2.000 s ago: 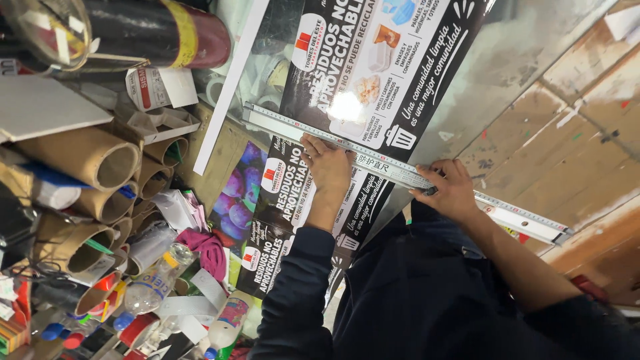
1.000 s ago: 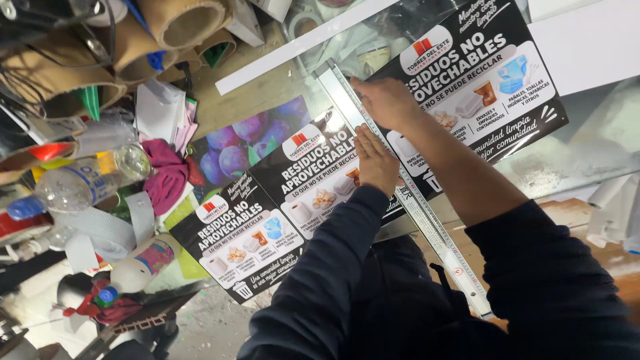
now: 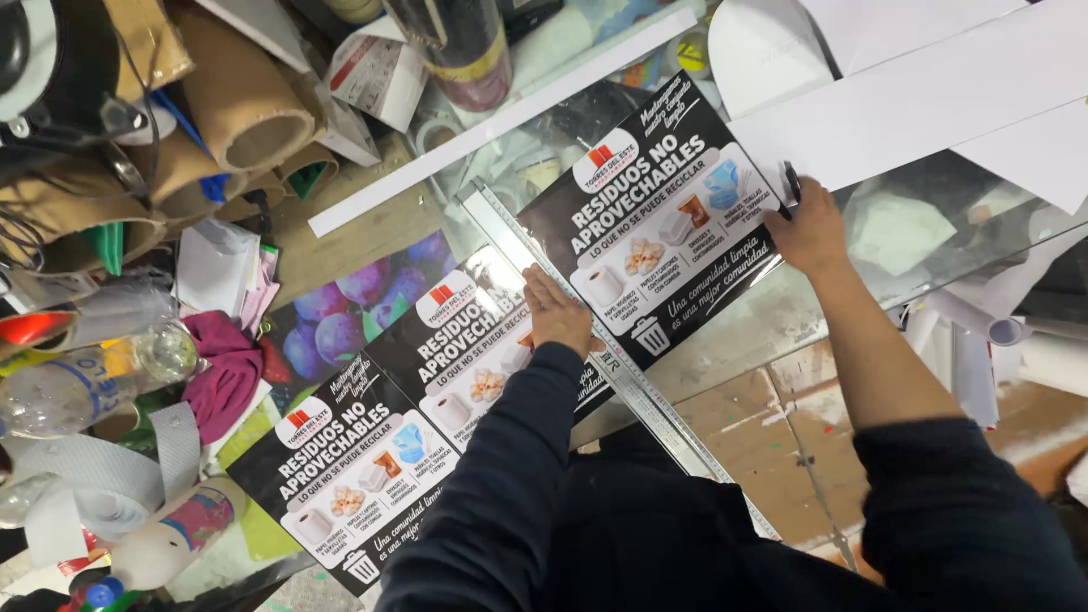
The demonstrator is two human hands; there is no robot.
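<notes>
A long metal ruler lies diagonally across printed black-and-white signs on a glass-topped table. My left hand presses flat on the ruler's left edge, over the middle sign. My right hand is at the right edge of the right-hand sign, with a small dark tool, probably a cutter, between its fingers; its blade cannot be made out. The left-hand sign adjoins the middle one. The ruler runs along the left edge of the right-hand sign and overhangs the table's near edge.
Cardboard tubes, a clear plastic bottle, a white bottle and a maroon cloth crowd the left. A white strip crosses behind the signs. White sheets lie at the upper right.
My right hand has moved from the ruler's far end to the right edge of the right-hand sign. My left hand stays on the ruler. The view has shifted.
</notes>
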